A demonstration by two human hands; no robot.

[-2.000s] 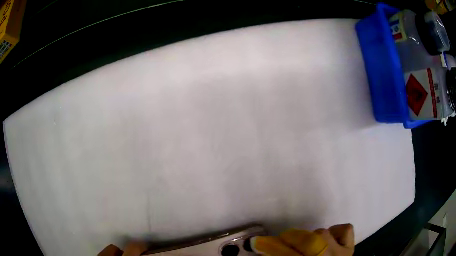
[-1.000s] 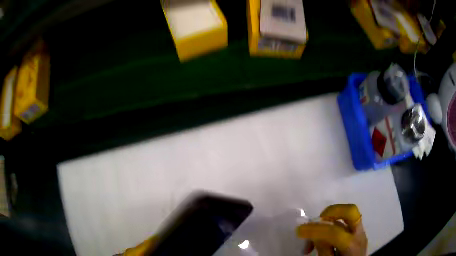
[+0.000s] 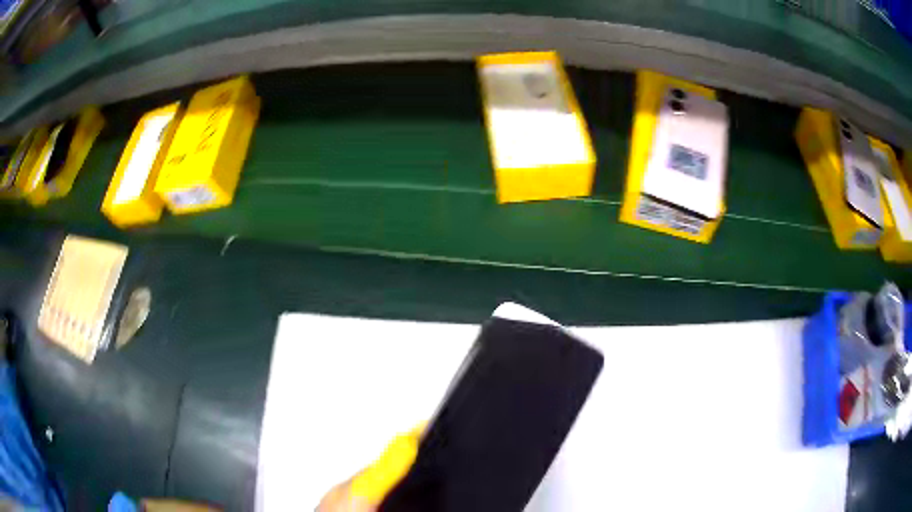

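A smartphone [image 3: 505, 410] is held up at a tilt over the white foam mat [image 3: 700, 400], with its black screen side showing. A white edge of something shows behind its top end; I cannot tell what it is. My left hand [image 3: 375, 482], with a yellow finger cot, grips the phone's left edge near the bottom of the view, partly cut off. The phone's lower end is cut off by the picture's edge. My right hand is not in view.
A green belt [image 3: 350, 215] carries yellow box bases [image 3: 545, 180] and lids, one lid with a pink-beige phone [image 3: 690, 155] on top. A blue tray [image 3: 822, 385] with bottles stands right. A printed sheet [image 3: 80, 295] lies left. Blue fabric [image 3: 20, 440] is at the left edge.
The view has risen and shifted left, showing more of the belt. The phone is farther up in the picture and sharper. My right hand has left the view.
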